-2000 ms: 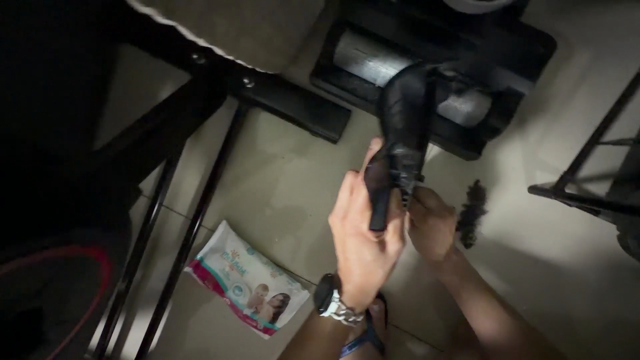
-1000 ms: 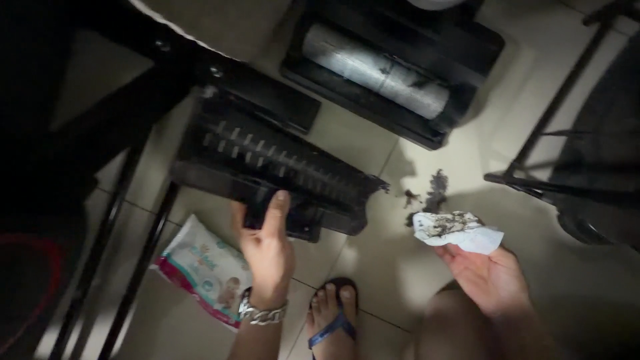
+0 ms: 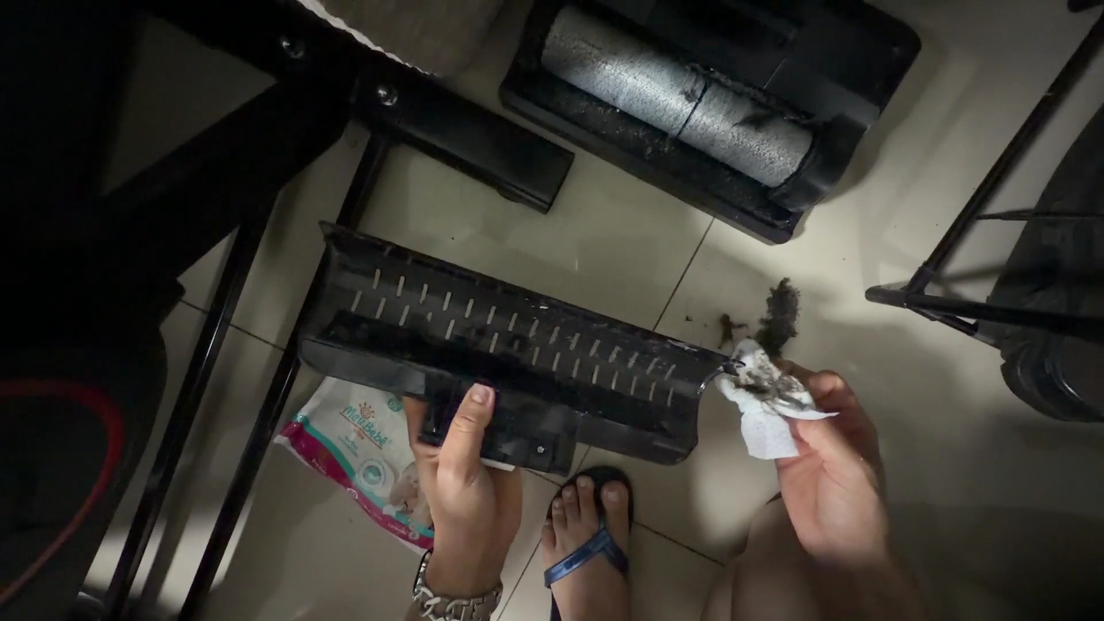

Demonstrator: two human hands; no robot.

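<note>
My left hand (image 3: 470,466) grips a long black slotted plastic cover (image 3: 517,345) from below, thumb on its near side. The cover is tilted, its slotted hollow facing up. In my right hand (image 3: 832,466) is a crumpled white wipe (image 3: 763,414), smeared with dark dirt, at the cover's right end. Beyond them a black floor-cleaner head (image 3: 733,211) lies on the floor with its grey roller (image 3: 673,95) exposed; dust clings around the roller. A clump of dark lint (image 3: 779,315) rests on the tiles just past the wipe.
A soft wipes pack (image 3: 362,466) lies on the floor, partly behind my left hand. Black metal furniture legs (image 3: 466,147) stand at the left, and a thin black frame (image 3: 957,224) at the right. My sandalled foot (image 3: 586,535) is at the bottom centre.
Two seconds ago both hands were together at a dark object over the cleaner head. Since one second ago, the cover has moved right and the wipe has come to its right end.
</note>
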